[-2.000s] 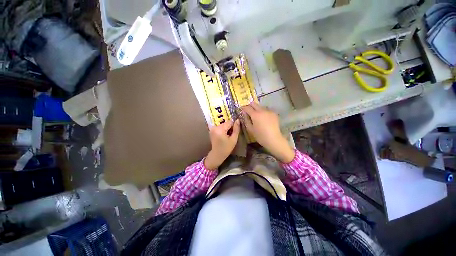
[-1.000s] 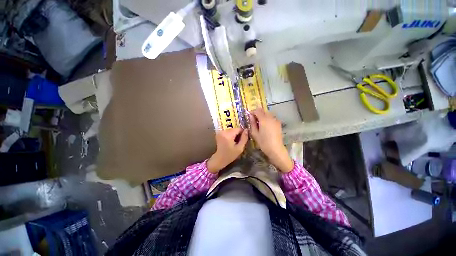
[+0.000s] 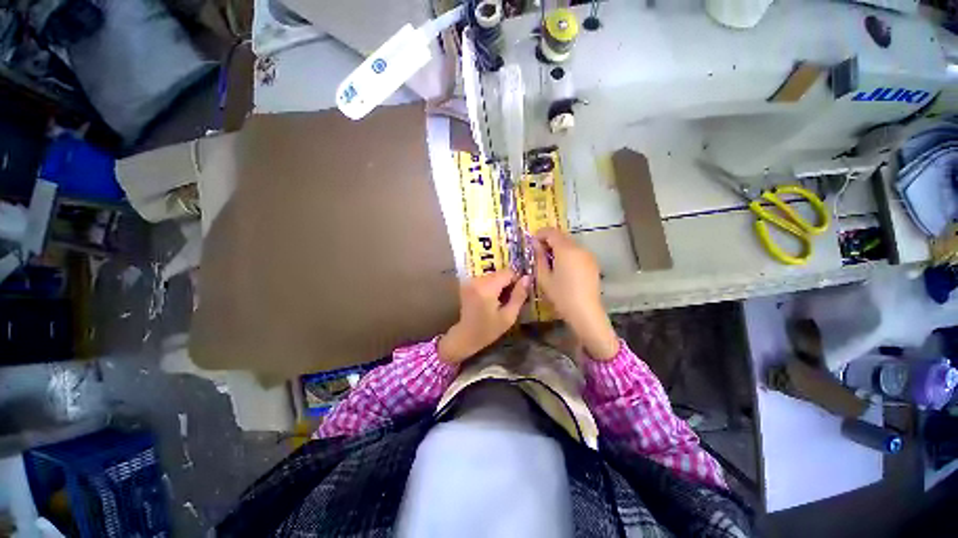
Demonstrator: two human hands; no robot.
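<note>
My left hand (image 3: 490,312) and my right hand (image 3: 570,282) are close together at the front edge of the machine bed, fingertips pinched on a thin narrow strip, mostly hidden by the fingers. They are over the front end of the shiny metal strip between yellow "PIT" tape bands (image 3: 483,226). A large brown panel (image 3: 326,242) lies flat to the left, with pale material under its left side. The presser foot area (image 3: 539,161) is beyond my hands; the needle cannot be made out.
A loose brown strip (image 3: 643,210) lies right of the tape. Yellow-handled scissors (image 3: 786,223) lie further right, beside a dark small parts tray (image 3: 863,244). The white JUKI machine body (image 3: 714,79) spans the back. A white lamp (image 3: 386,71) hangs over the panel's far edge. A blue crate (image 3: 95,473) stands lower left.
The camera view has shifted, so the machine appears further right and more of its body shows. My hands stay close together at the bed's front, with small finger movements; the brown between them shows less.
</note>
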